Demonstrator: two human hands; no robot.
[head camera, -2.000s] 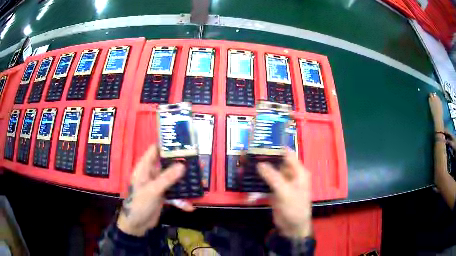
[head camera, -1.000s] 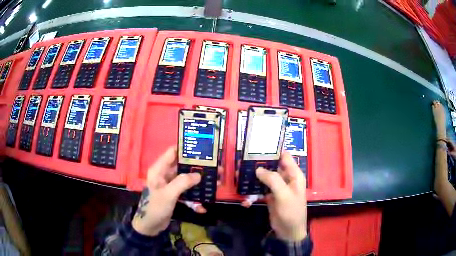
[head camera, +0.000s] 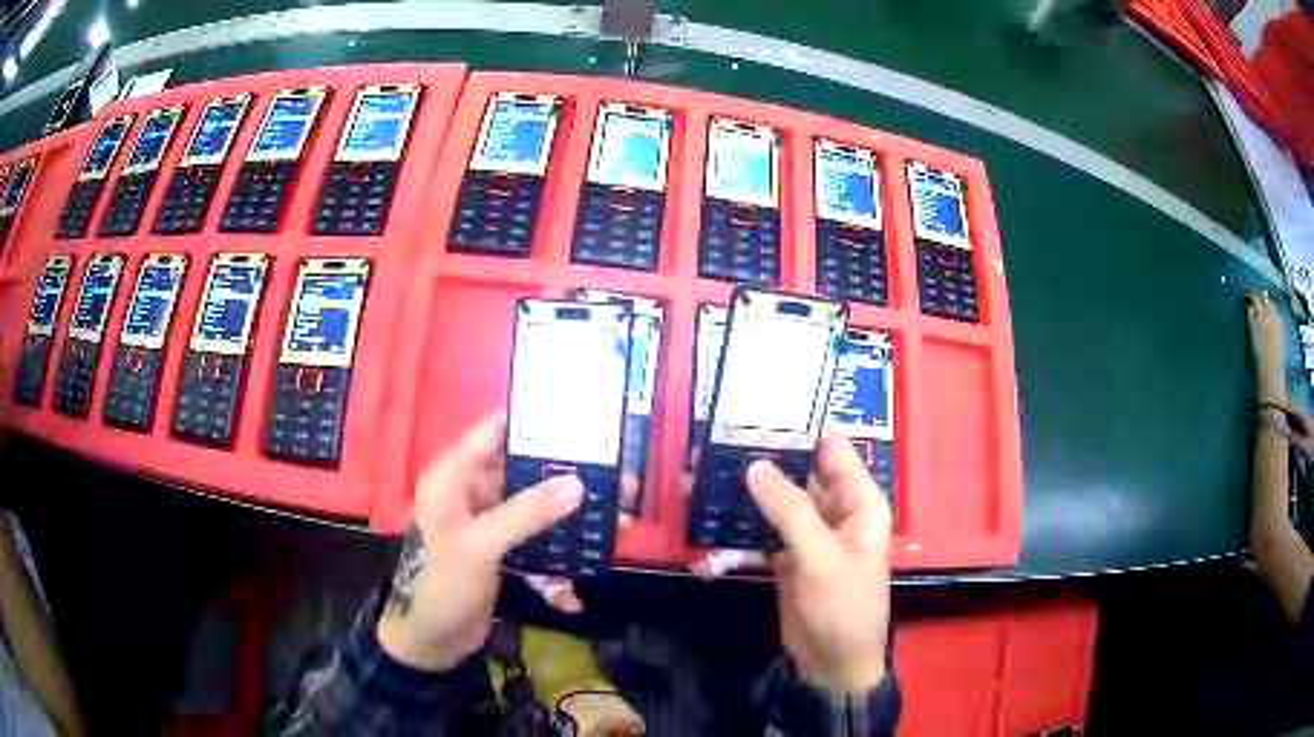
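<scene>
My left hand (head camera: 468, 540) holds a black keypad phone (head camera: 565, 418) upright over the red tray (head camera: 958, 554). Its screen is plain white and my thumb rests on the keys just below the screen. My right hand (head camera: 832, 554) holds a second phone (head camera: 774, 382), slightly tilted, also with a white screen, thumb near its navigation key. The two phones are apart. Behind them, phones in the front row of the tray are partly hidden. The back row holds several phones with lit screens. The front pockets at the far left and far right are empty.
A neighbouring red tray (head camera: 378, 507) on the left is filled with lit phones. Green bench (head camera: 1117, 360) surrounds the trays, with a metal strip (head camera: 894, 84) behind. Another person's arm (head camera: 1268, 418) is at the right edge. A red tray (head camera: 994, 662) sits below the bench edge.
The left phone's screen has gone from a blue text list to plain white. The right phone's screen went from blue text to white earlier and stays white. Both phones came steadier over the tray.
</scene>
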